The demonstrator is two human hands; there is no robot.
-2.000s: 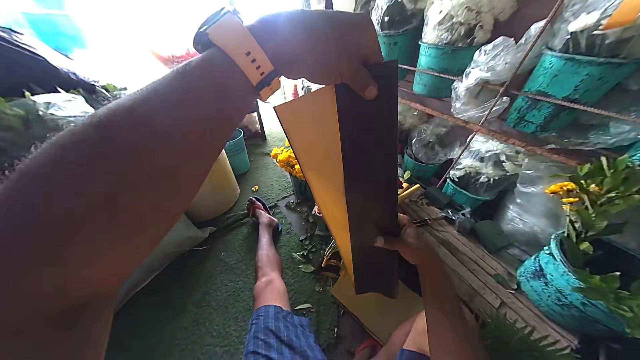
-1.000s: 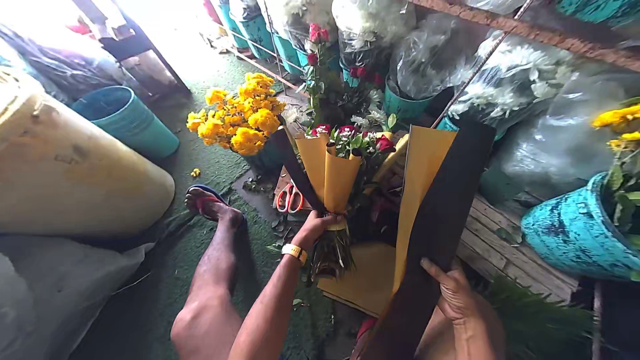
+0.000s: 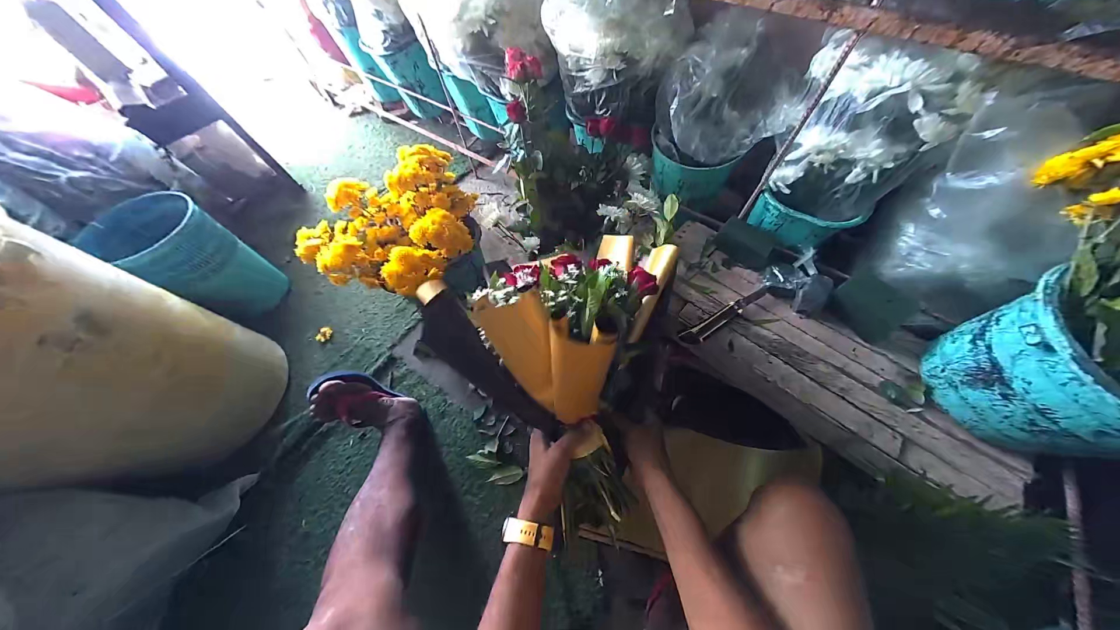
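Note:
Red roses, small white flowers and green leaves stand in a bouquet wrapped in yellow and black paper (image 3: pixel 582 372), upright in front of me. My left hand (image 3: pixel 553 459), with a watch on the wrist, grips the gathered paper just above the stems (image 3: pixel 604 499). My right hand (image 3: pixel 643 442) is against the right side of the same gathered part, its fingers mostly hidden in dark paper. A black-and-yellow sheet (image 3: pixel 472 346) flares out on the bouquet's left. More yellow paper (image 3: pixel 744 472) lies under and right of my right forearm.
Yellow flowers (image 3: pixel 394 227) stand just behind the bouquet. A wooden slatted bench (image 3: pixel 840 385) on the right bears a knife-like tool (image 3: pixel 722 319). Teal buckets of wrapped white flowers (image 3: pixel 691 179) line the back. A teal bucket (image 3: pixel 201 254) and a large pale container (image 3: pixel 122 367) are left.
The black-and-yellow sheet that my right hand held apart on the right a second ago is now around the bouquet. My right hand has moved left to the bouquet's gathered base.

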